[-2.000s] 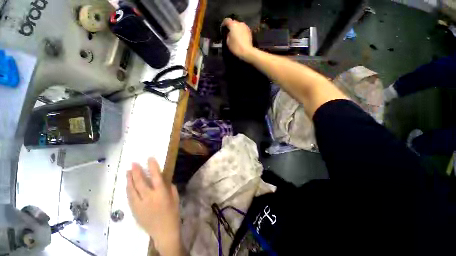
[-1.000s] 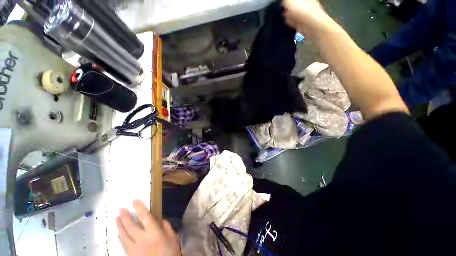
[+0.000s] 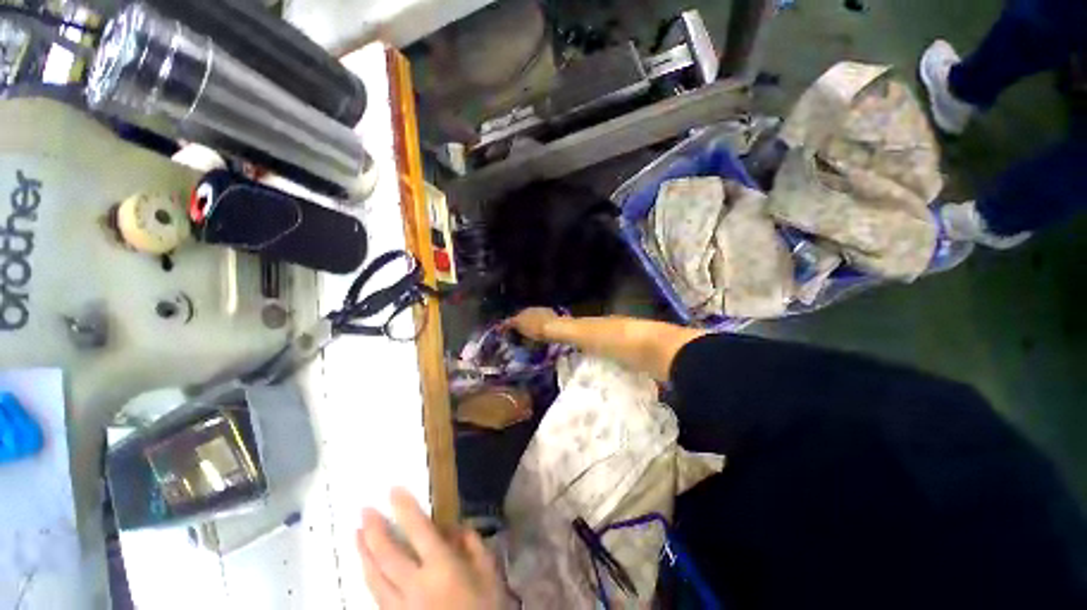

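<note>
My left hand point(image 3: 429, 560) lies on the white table's front edge at the bottom, fingers spread, holding nothing visible; the frame cuts it off. My right hand point(image 3: 533, 323) is below the table edge, small and blurred, at a purple checked cloth point(image 3: 513, 354). What its fingers hold cannot be told. A black cloth point(image 3: 554, 244) is a dark mass beside it, its outline unclear. A beige printed garment piece point(image 3: 596, 441) is draped over my lap, with a purple cord and a dark slim item point(image 3: 604, 555) on it.
Black-handled scissors point(image 3: 384, 296), a black case point(image 3: 280, 223) and steel flasks point(image 3: 238, 101) are by the brother machine point(image 3: 72, 262). A grey parts tray point(image 3: 280, 447) is nearer. A blue bin point(image 3: 650, 250) holds beige pieces on the floor; another person's feet point(image 3: 954, 89) are beyond.
My right hand has come back from the far end, where it held the black cloth raised, to the checked cloth near my lap. The black cloth is lower and the bin is uncovered.
</note>
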